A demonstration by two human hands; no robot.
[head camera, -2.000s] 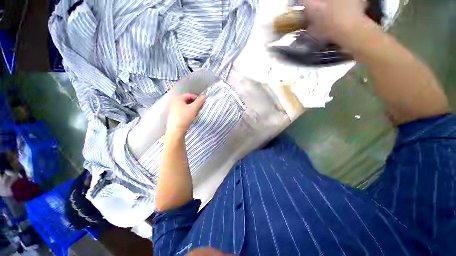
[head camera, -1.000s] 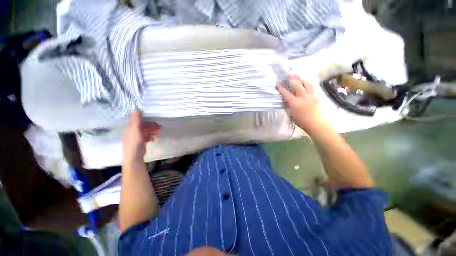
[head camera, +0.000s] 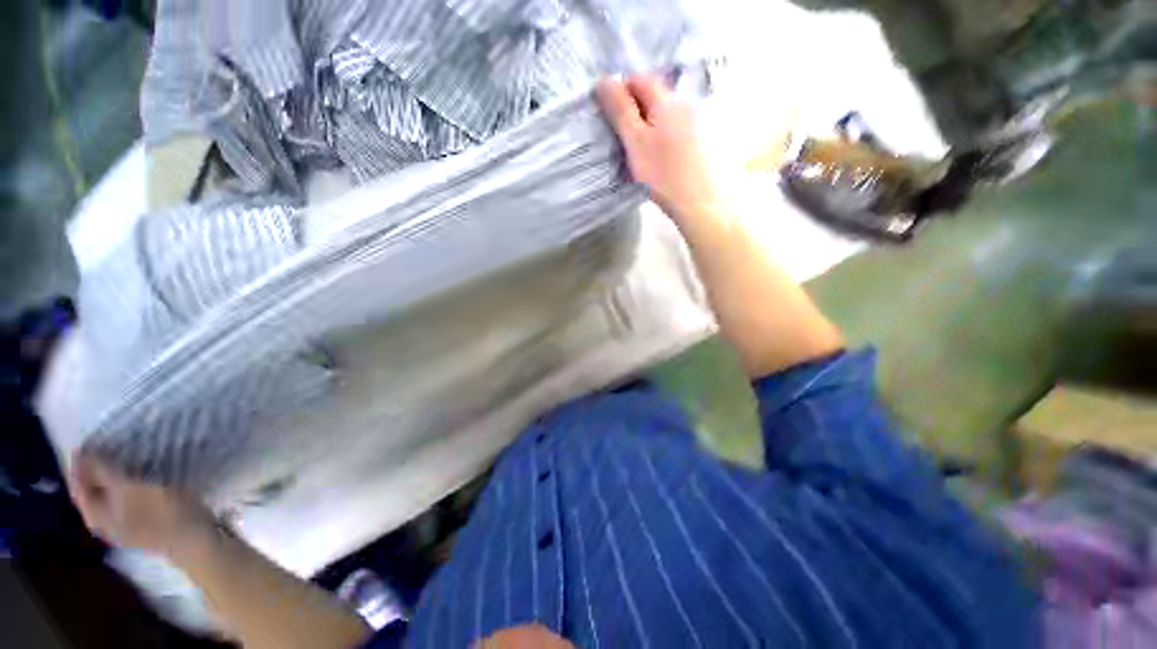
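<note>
A grey-white striped garment [head camera: 419, 235] is stretched in a long fold across the padded pressing board [head camera: 419, 475], lifted along its length and blurred. My left hand [head camera: 121, 501] grips its near left end at the board's left side; the fingers are blurred. My right hand [head camera: 653, 133] grips its other end near the board's far right part. The steam iron [head camera: 850, 184] rests at the right end of the board, touched by neither hand.
More striped cloth [head camera: 431, 64] is heaped along the board's far side. White cloth [head camera: 825, 51] lies around the iron. A cable or hose [head camera: 1002, 146] leaves the iron to the right. Green-grey floor [head camera: 888, 304] shows to the right.
The iron was in my right hand, then set down on the right end. The striped piece lay flat and is now lifted and stretched, with my hands farther apart.
</note>
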